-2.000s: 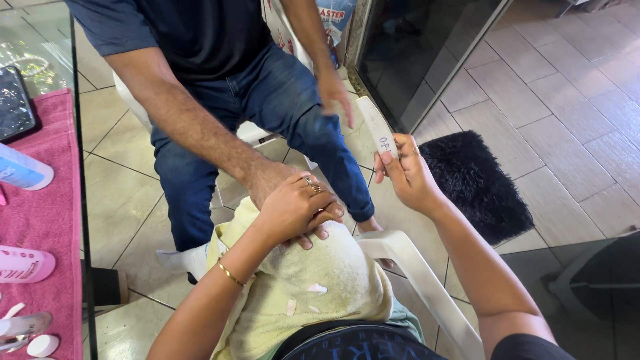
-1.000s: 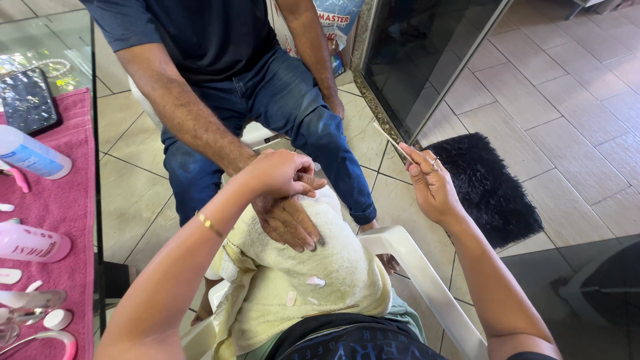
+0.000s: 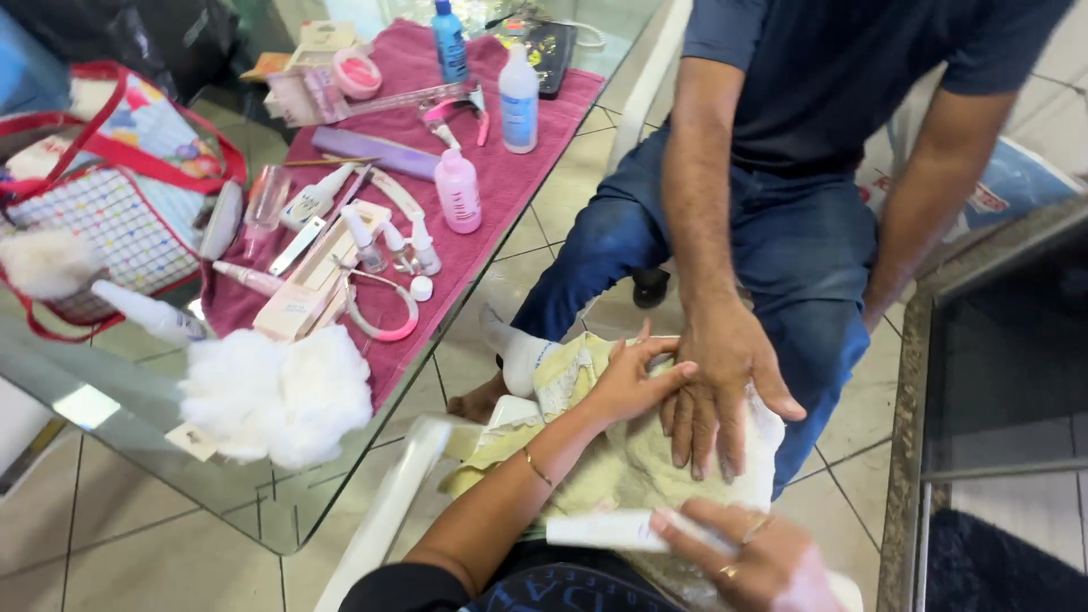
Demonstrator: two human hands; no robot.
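My right hand [image 3: 748, 548], blurred, holds a white nail file [image 3: 603, 529] at the lower right, above my lap. With its fingers spread, my left hand [image 3: 639, 378] touches the side of another person's hand [image 3: 718, 382]. That hand rests palm down on a pale yellow towel [image 3: 629, 476] over my lap, its fingers pointing toward me. Whether my left fingers grip it cannot be told.
A glass table [image 3: 255, 510] at the left bears a dark pink towel [image 3: 544, 170], a pink bottle [image 3: 459, 191], a white bottle [image 3: 518, 102], small dropper bottles, cotton [image 3: 276, 395] and a checked bag [image 3: 127, 221]. The other person sits opposite. A white chair armrest [image 3: 391, 510] is beside me.
The view has swung left, showing more of the table. My right hand has brought the file in close to the towel. My left hand has shifted from atop the other person's hand to its side.
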